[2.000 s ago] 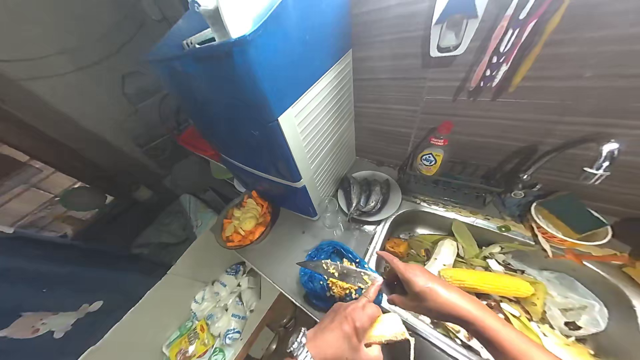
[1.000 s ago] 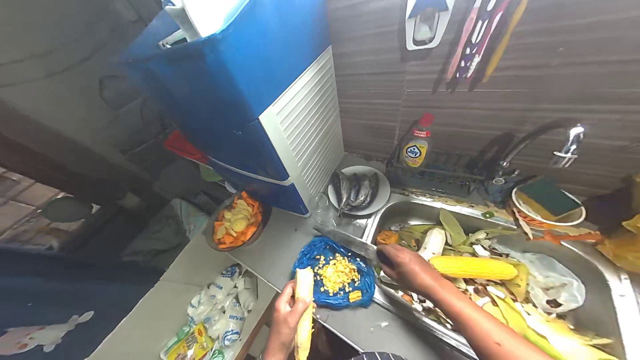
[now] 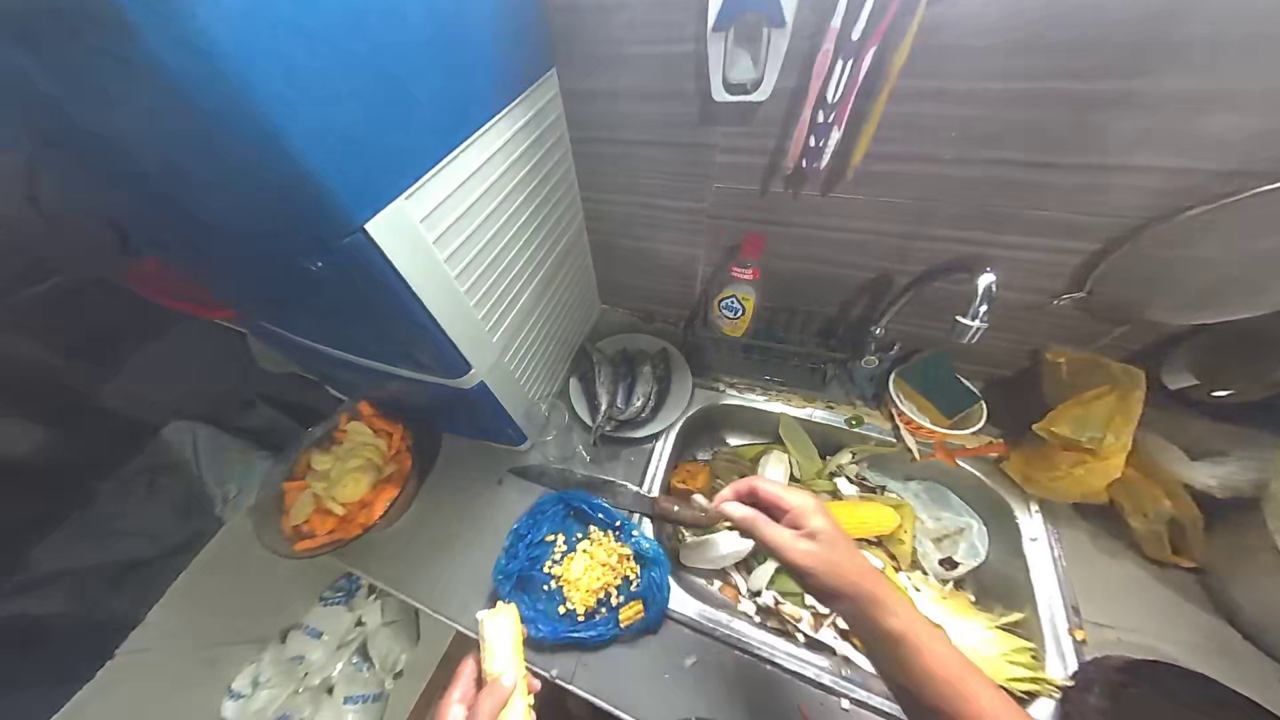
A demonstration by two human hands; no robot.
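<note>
At the bottom edge, my left hand (image 3: 478,690) grips a stripped corn cob (image 3: 503,650) upright. Cut corn kernels (image 3: 592,570) and a small yellow chunk lie on a blue plastic bag (image 3: 520,590) just beyond it. A kitchen knife (image 3: 590,486) rests across the bag's far edge and the sink's left rim, its brown handle over the sink. My right hand (image 3: 790,520) is over the sink beside that handle, thumb and forefinger close together near a small pale bit; whether they hold it or touch the handle is unclear. A whole yellow corn cob (image 3: 862,519) lies in the sink behind this hand.
The steel sink (image 3: 1040,560) holds peelings, husks and a clear plastic bag. Fish lie on a white plate (image 3: 682,392) behind the knife. A bowl (image 3: 425,470) of orange and pale cut pieces stands left. Dish soap (image 3: 737,300), a faucet (image 3: 975,305) and a sponge bowl (image 3: 975,418) line the wall.
Two seconds ago the knife was over the blue bag with kernels on its blade; now it lies down. My right hand's fingers have come off around the handle. The view has shifted.
</note>
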